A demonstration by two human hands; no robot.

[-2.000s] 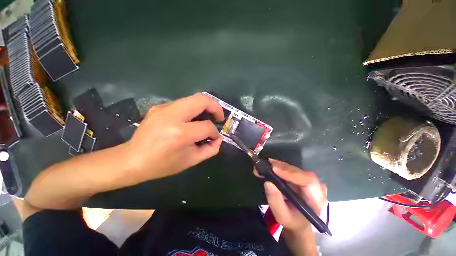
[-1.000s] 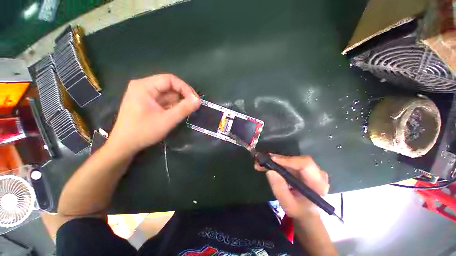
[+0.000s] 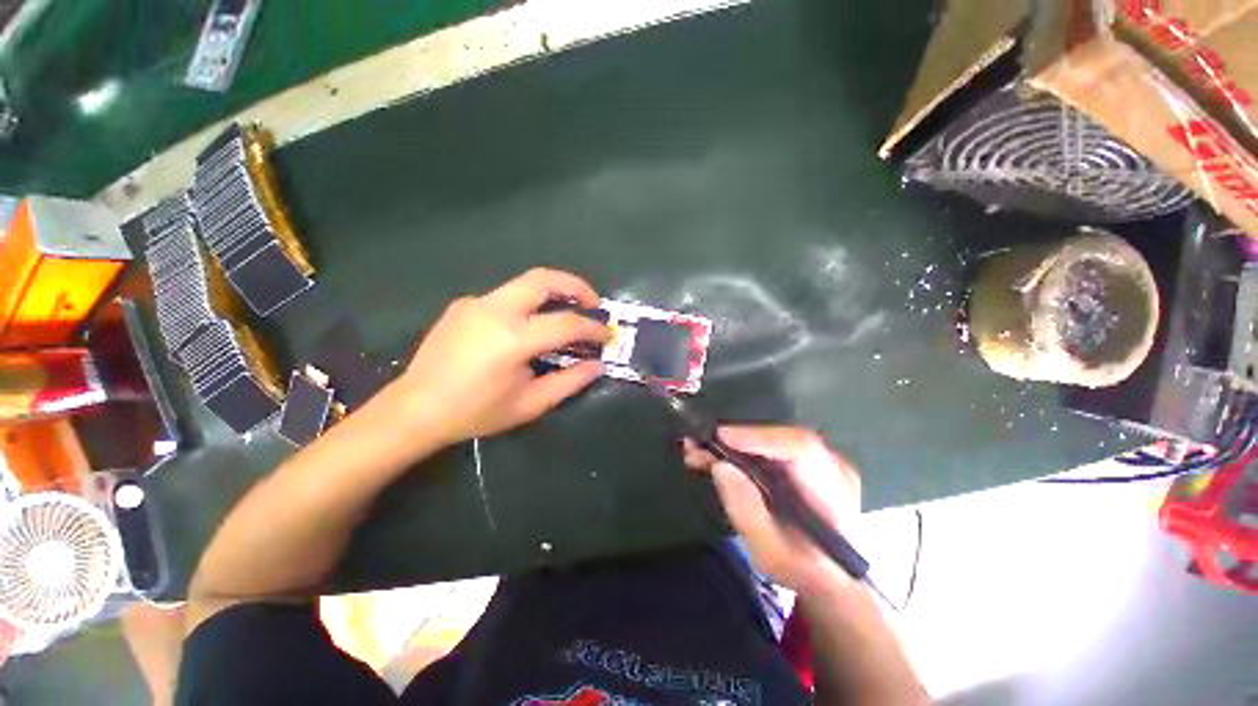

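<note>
The phone board assembly (image 3: 660, 348) lies on the dark green mat, with a dark LCD module and a red right end showing. My left hand (image 3: 504, 352) is over its left end, fingers gripping its edges and hiding that part. My right hand (image 3: 786, 503) holds the black soldering iron (image 3: 775, 490) like a pen. The iron's tip points up-left, close to the board's lower edge; whether it touches cannot be told. A thin pale strand of solder wire (image 3: 483, 486) lies on the mat below my left hand.
Stacked LCD modules (image 3: 248, 235) stand at left, a loose module (image 3: 305, 408) beside them. Orange boxes (image 3: 55, 276) and a white fan (image 3: 53, 559) are far left. At right are a tan pot (image 3: 1062, 308), spiral grille (image 3: 1055, 152) and carton (image 3: 1173, 83). A phone (image 3: 221, 44) lies on the conveyor.
My left hand first drew back to the board's far left end, then came forward over it again. The board now lies more level. The view has shifted, showing more of the left side and conveyor.
</note>
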